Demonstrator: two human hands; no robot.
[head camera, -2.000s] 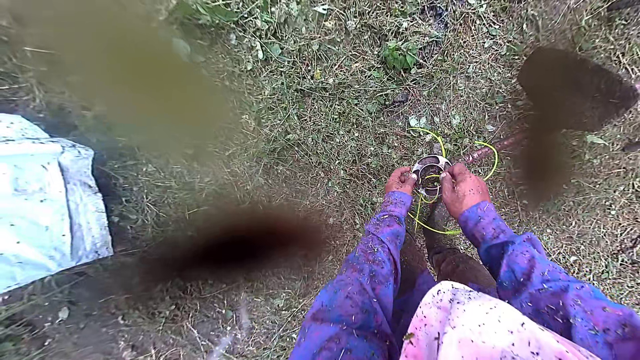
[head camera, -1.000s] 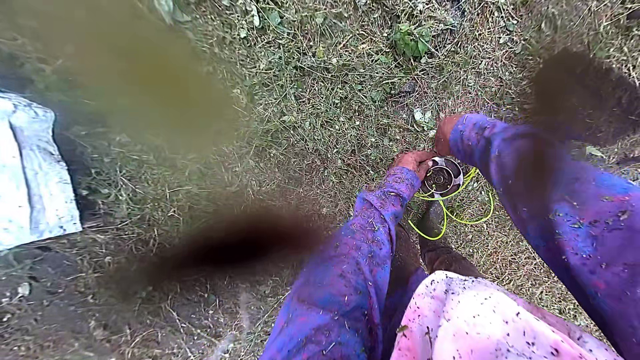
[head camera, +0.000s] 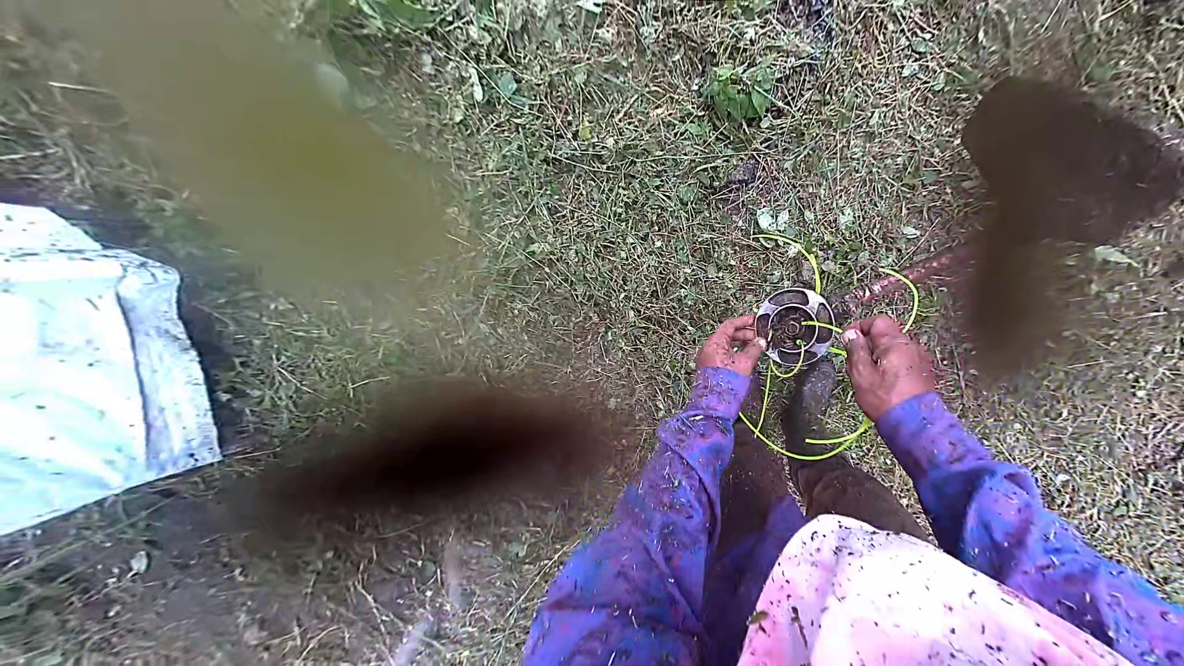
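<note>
My left hand (head camera: 732, 346) grips the left rim of a round trimmer-head spool (head camera: 793, 326), a silvery ring with openings and a dark centre. Yellow-green trimmer line (head camera: 914, 296) comes out of the spool in loose loops on both sides and below it. My right hand (head camera: 886, 363) is just right of the spool, thumb and forefinger pinched on the line. Whether it also touches the rim cannot be told. My boots and trouser legs lie beneath the hands.
Cut grass covers the ground. A white sheet or sack (head camera: 79, 370) lies at the far left. A reddish pole (head camera: 911, 277) runs right from behind the spool into a dark blur. A small leafy plant (head camera: 740, 92) grows above. Brown and olive smears blur parts of the view.
One second ago my right hand was above the spool, beside my left; now it is right of the spool, on the line. Loops of line now show above the spool too.
</note>
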